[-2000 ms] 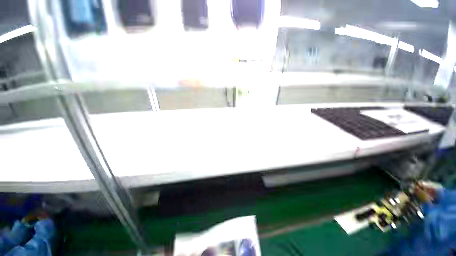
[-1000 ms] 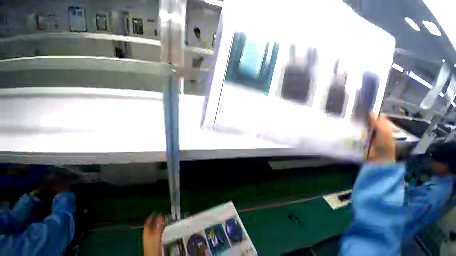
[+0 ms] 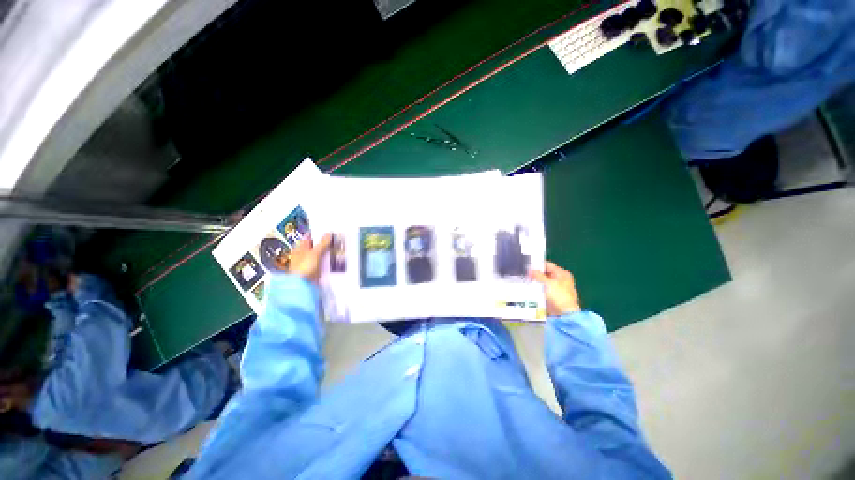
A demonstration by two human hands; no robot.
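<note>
A large white work instruction sheet (image 3: 436, 202) with a row of colour photos is held in front of my body, above the bench edge. My left hand (image 3: 309, 256) grips its left edge. My right hand (image 3: 560, 289) grips its lower right edge. A second white sheet with photos (image 3: 246, 239) lies partly behind it on the left. I cannot tell whether my left hand also touches this second sheet. Dark tweezers (image 3: 446, 141) lie on the green mat beyond the sheets.
Black modules (image 3: 667, 33) sit on a white label sheet (image 3: 576, 49) at the upper right, beside a person in a blue smock (image 3: 778, 70). Another person in blue (image 3: 122, 366) is at the left. The green mat (image 3: 525, 108) has red edge lines. A metal post (image 3: 122, 214) stands left.
The large sheet has come down from high up to in front of my body, now held by both hands. My left hand has moved from the smaller sheet to it. The view has tilted down.
</note>
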